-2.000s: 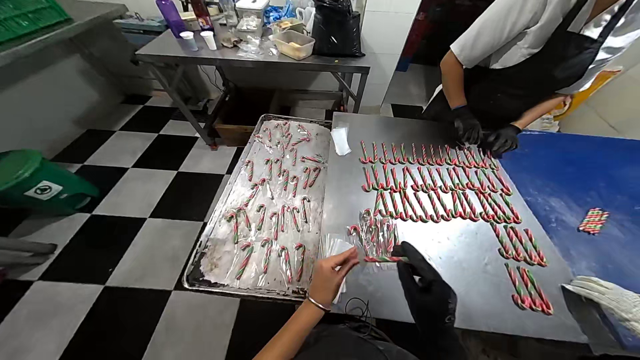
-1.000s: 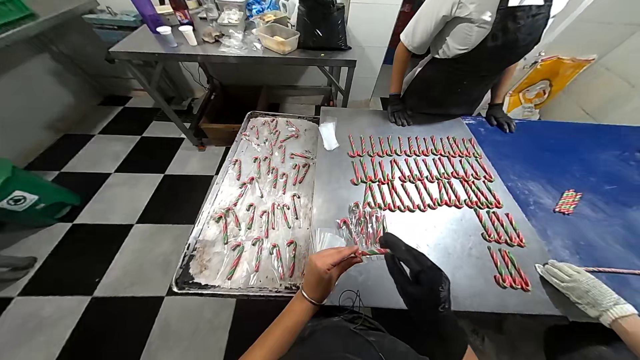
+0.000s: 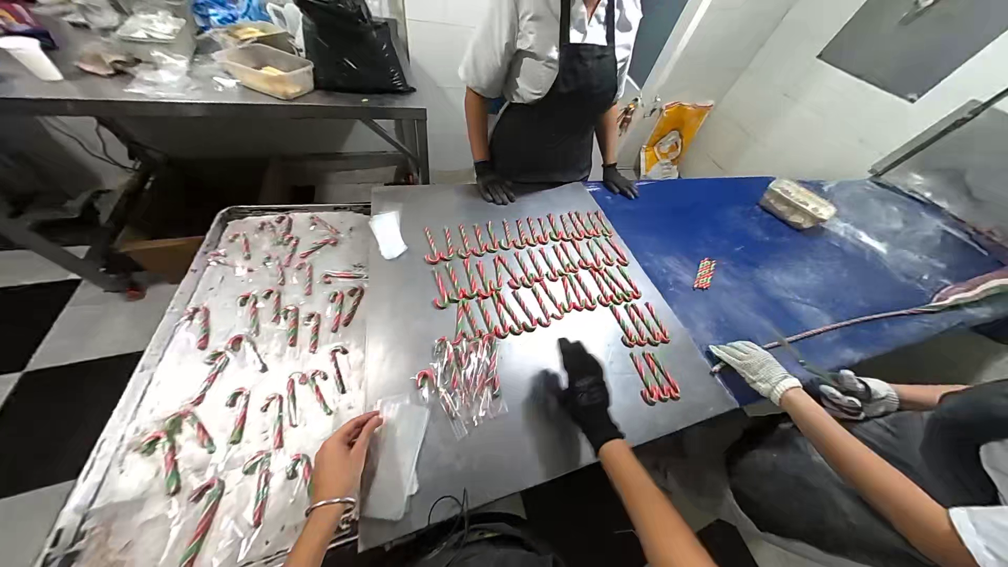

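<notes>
My left hand [image 3: 344, 457], bare with a bracelet at the wrist, is at a stack of clear plastic bags [image 3: 395, 457], fingertips at its upper left edge; whether it grips one cannot be told. My right hand [image 3: 584, 386], in a black glove, is over the steel tabletop, fingers pointing away, nothing seen in it. Between my hands and slightly farther off lies a pile of bagged candy canes [image 3: 465, 374]. Unwrapped red, green and white candy canes [image 3: 539, 303] stand in rows beyond. More bagged canes [image 3: 240, 417] lie on a paper-lined tray [image 3: 189, 287] at left.
Across the table is a person in a black apron [image 3: 555, 118], gloved hands on its edge. At right a co-worker's white-gloved hand [image 3: 756, 368] is by a long striped candy rope [image 3: 858, 320] on the blue surface [image 3: 787, 260]. A second steel table [image 3: 346, 102] stands behind.
My hands, earlier together at a candy cane near the pile, have moved apart: the left to the bag stack, the right toward the rows. The person across has straightened. The view has shifted.
</notes>
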